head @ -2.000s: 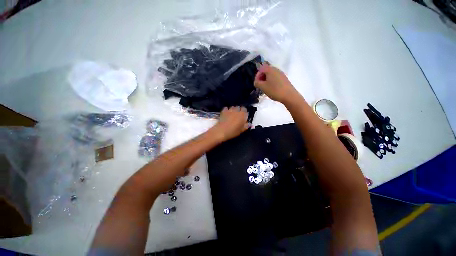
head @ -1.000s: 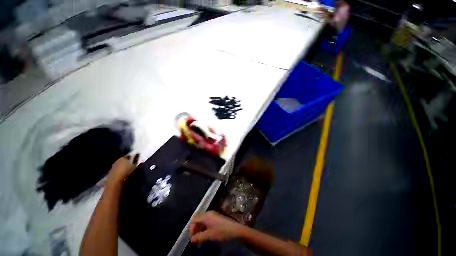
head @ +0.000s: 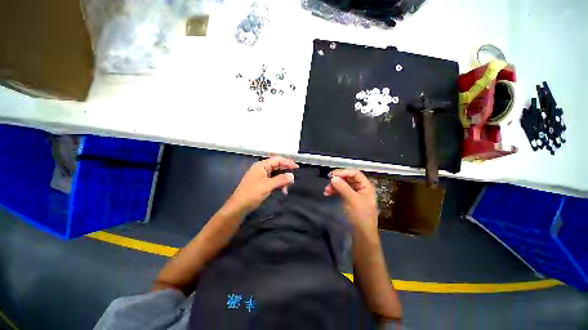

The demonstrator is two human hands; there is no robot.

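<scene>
My left hand (head: 264, 183) is just off the table's front edge, over the dark apron, with thumb and fingers closed around what looks like a black stem (head: 281, 173). The stem is hard to tell from the apron. My right hand (head: 352, 192) is level with it, a short gap to the right, with thumb and index finger close together; whether a small part is between them cannot be told. White washers (head: 376, 102) lie heaped on the black mat (head: 348, 138). Small metal rings (head: 263, 84) lie scattered on the table left of the mat.
A hammer (head: 430, 138) lies on the mat's right side, its handle over the edge. Right of it are a red tape dispenser (head: 480, 136), a loose tape ring (head: 490, 55) and piled stems (head: 545, 119). An open box (head: 412, 209) and blue crates (head: 116, 184) are below. A carton (head: 45, 48) stands left.
My left hand has left the bag of black parts and come to the table's front edge. My right hand has moved from near the open box to beside it. The view has turned downward.
</scene>
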